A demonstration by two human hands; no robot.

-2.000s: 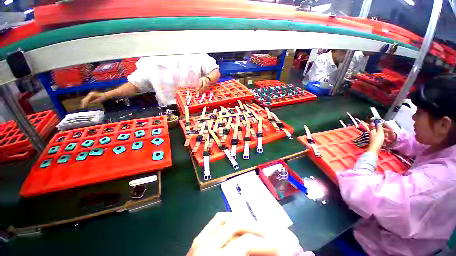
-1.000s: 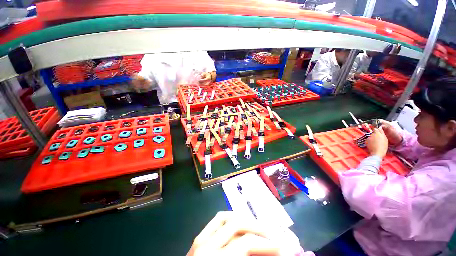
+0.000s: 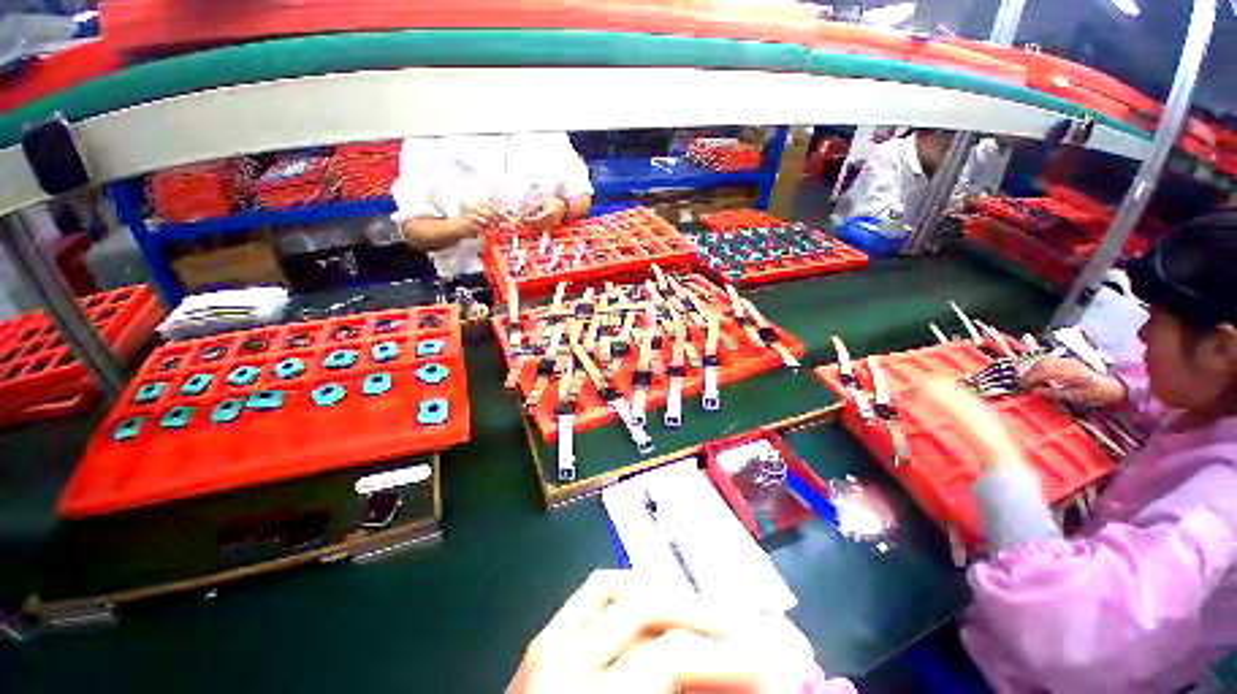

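One hand of mine, seemingly my right hand (image 3: 638,644), shows at the bottom centre, overexposed and cut off by the lower edge. Its fingers are bent; whether it holds anything cannot be seen. My left hand is out of the picture. A white paper sheet (image 3: 719,563) with a pen (image 3: 682,563) lies just beyond the hand. A small red box (image 3: 739,468) with a clear or metal item and a blue item (image 3: 811,496) stands beside the sheet. Tan-strapped watches (image 3: 638,346) are heaped on an orange-red tray (image 3: 787,355) behind it.
Left is a red tray (image 3: 271,454) of teal watch heads (image 3: 328,393). Right, a person in pink (image 3: 1112,597) works over a red tray (image 3: 936,447) of strapped watches. A person in white (image 3: 495,176) stands across the bench. A shelf beam (image 3: 611,109) crosses above.
The pink-sleeved person's near hand has moved left and down over their tray, and another watch lies at its left side. The person in white has brought both hands together. My visible hand stays put.
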